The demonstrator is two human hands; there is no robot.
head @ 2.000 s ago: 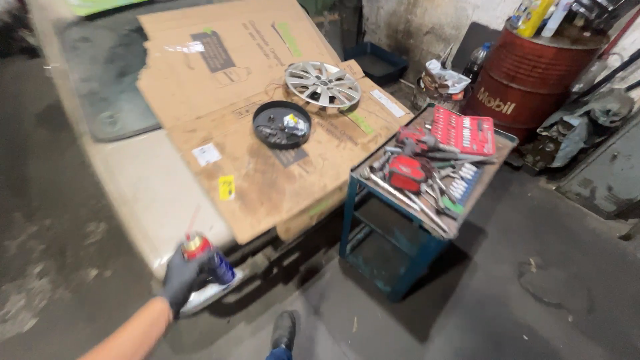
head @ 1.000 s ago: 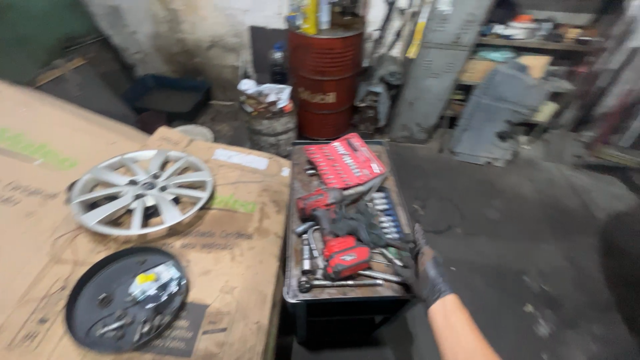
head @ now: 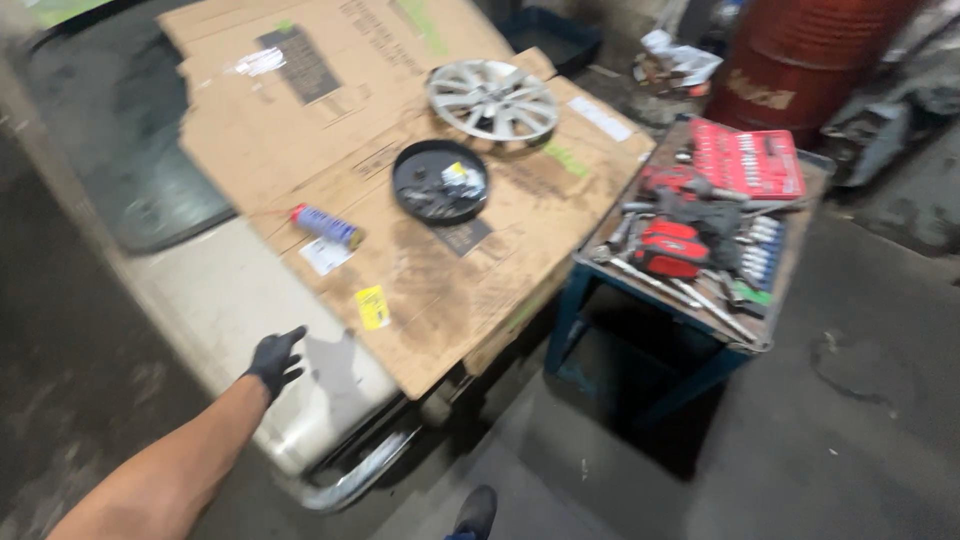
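Observation:
My left hand [head: 277, 363], in a black glove, is held over the pale car's body panel [head: 225, 277] with its fingers apart and nothing in them. My right hand is out of view. A blue spray can with a red top [head: 327, 226] lies on its side on the flattened cardboard [head: 420, 300], up and to the right of that hand. Farther right on the cardboard are a round black tray [head: 397, 196] holding small parts and a silver wheel cover [head: 493, 100].
To the right stands a blue tool cart [head: 574, 307] with a red cordless tool [head: 671, 249], a red socket set [head: 748, 161], wrenches and sockets. Behind it are a red metal drum [head: 802, 67] and a dark blue bin [head: 553, 37]. A chrome bumper [head: 367, 465] edges the car.
The spray can, held in my left hand two seconds ago, now lies on the cardboard, let go. My right hand, beside the tool cart one second ago, has left the view. The view has swung left and down.

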